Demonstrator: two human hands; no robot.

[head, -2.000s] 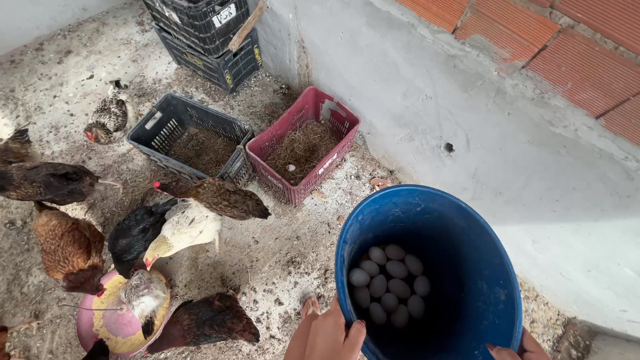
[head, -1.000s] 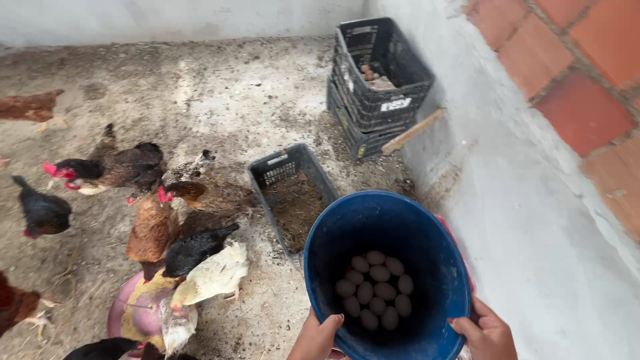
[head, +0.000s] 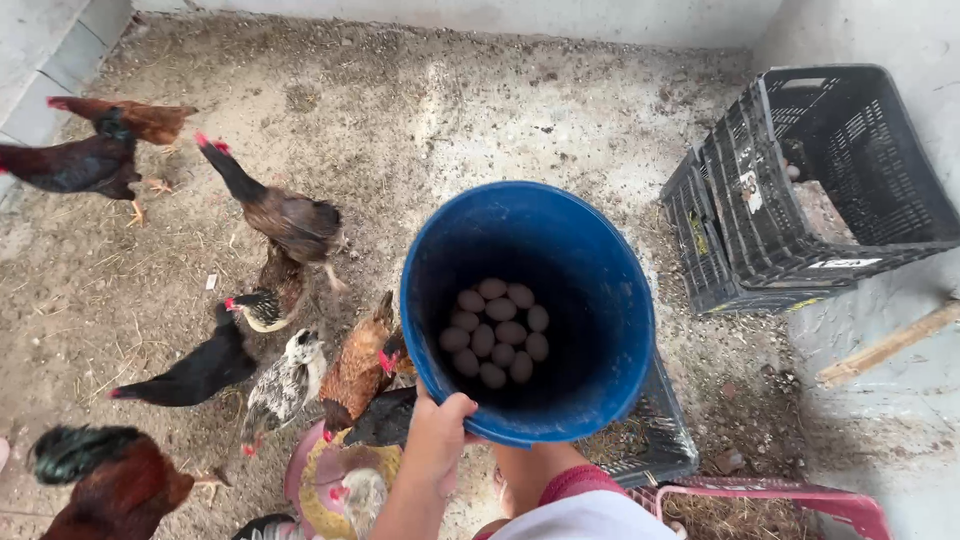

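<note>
A blue plastic bucket (head: pixel 615 262) tilts toward the camera in the middle of the view, with several eggs (head: pixel 501 309) gathered at its bottom. My left hand (head: pixel 442 427) grips the bucket's lower left rim, thumb over the edge. My right hand does not show. Below the bucket a bare leg and the edge of white and dark red clothing are visible. Near my left forearm, a pink feed dish (head: pixel 300 457) holds yellowish feed, and chickens such as a brown hen (head: pixel 360 364) crowd around it.
Stacked black plastic crates (head: pixel 750 187) stand at the right; the top one holds a brick-like block (head: pixel 821 210) and at least one egg. A dark crate (head: pixel 664 420) and a pink crate (head: pixel 840 502) with straw lie lower right. A wooden stick (head: pixel 892 345) leans nearby. More chickens (head: pixel 292 217) stand left.
The view has swung left, showing more floor and chickens. My right hand, on the bucket's right rim a second ago, is out of sight. My left hand still holds the rim.
</note>
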